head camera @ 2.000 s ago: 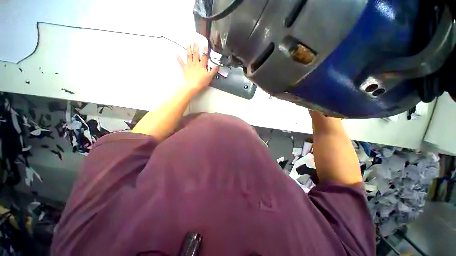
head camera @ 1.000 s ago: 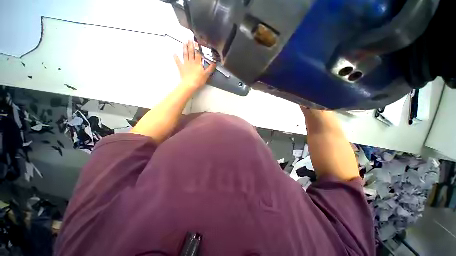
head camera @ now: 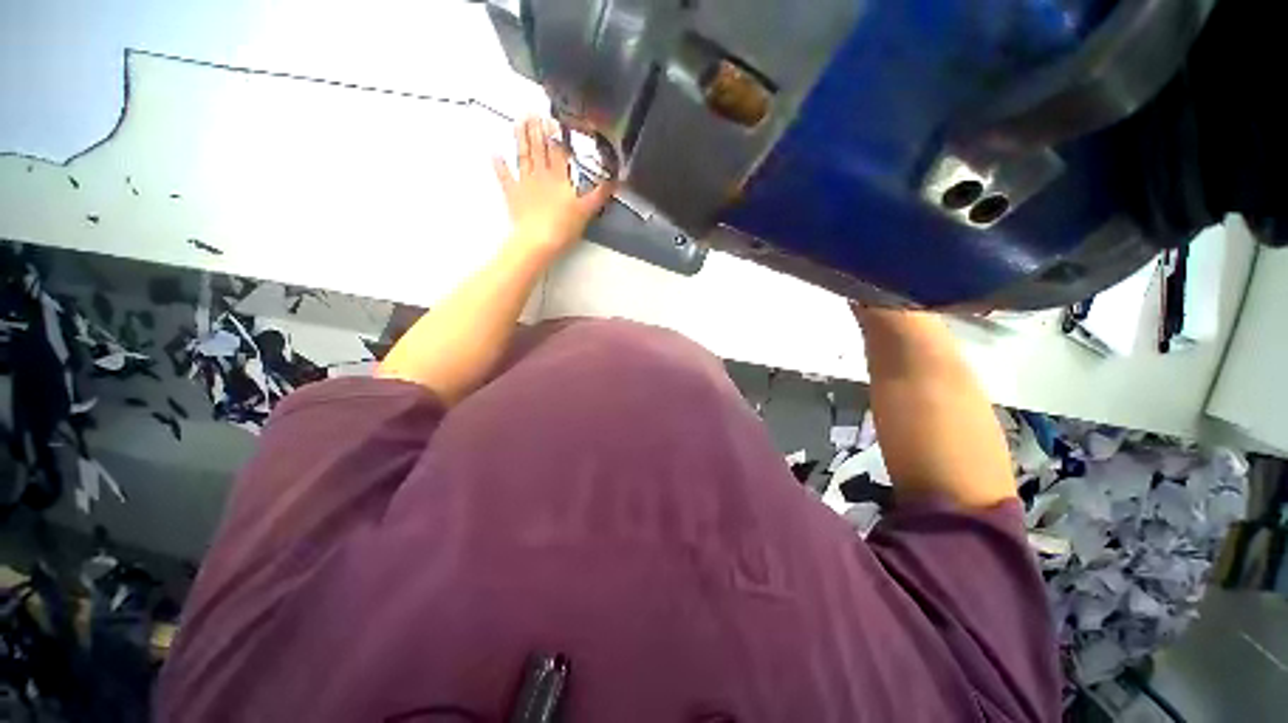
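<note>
The straight-knife cutting machine (head camera: 876, 156) fills the upper right, its blue and grey motor body close to the camera. Its grey base plate (head camera: 653, 237) lies on the table at the middle. My left hand (head camera: 544, 195) lies flat with fingers spread beside the machine's upright, over the edge of the lay by the base plate. The fabric lay (head camera: 325, 36) under white paper has a thin black cut edge running to my fingertips. My right forearm reaches up under the motor body; my right hand is hidden behind it.
Cut pieces (head camera: 1120, 308) with black edges lie at the table's right side. Small dark bits lie on the pale table (head camera: 283, 184) at the left. Fabric scraps (head camera: 1144, 523) are heaped below the table's front edge, at right and left. My shirt fills the lower middle.
The machine has moved slightly left since two seconds ago, and the base plate and my left hand shifted a little with it. The cut pieces at right show more. Little differs from one second ago.
</note>
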